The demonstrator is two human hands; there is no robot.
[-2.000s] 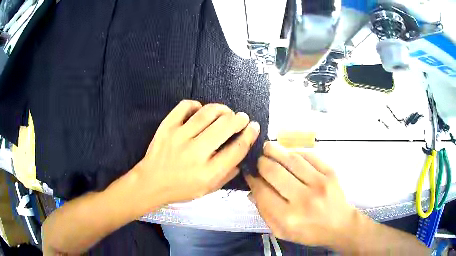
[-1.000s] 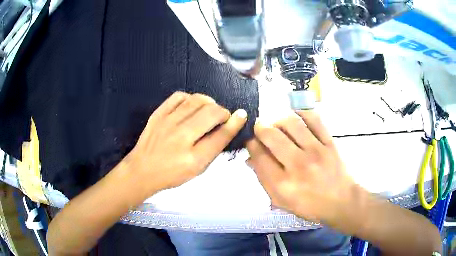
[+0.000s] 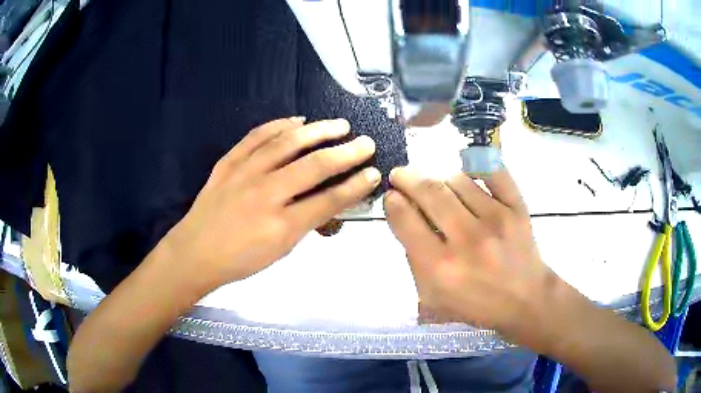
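A large black fabric panel (image 3: 223,77) lies over the left of the white table, its right edge running under the sewing machine head (image 3: 432,54). My left hand (image 3: 280,184) lies flat on the panel near its lower right corner, fingers spread and pointing at the needle area. My right hand (image 3: 461,238) is just right of it, its thumb and index fingertips on the panel's right edge, pinching the corner. The needle and presser foot are hard to make out beside the bright metal parts.
Scissors with yellow and green handles (image 3: 657,280) lie at the right, near black thread scraps (image 3: 632,176). A black phone-like rectangle (image 3: 563,117) lies behind them. A tension assembly (image 3: 478,115) stands by the head. A measuring strip (image 3: 338,339) follows the front edge. Tan paper (image 3: 46,238) is at left.
The panel and both hands have moved away from me, toward the machine head. The panel's near corner has left the front of the table. My left fingers are more spread. The camera view has shifted slightly.
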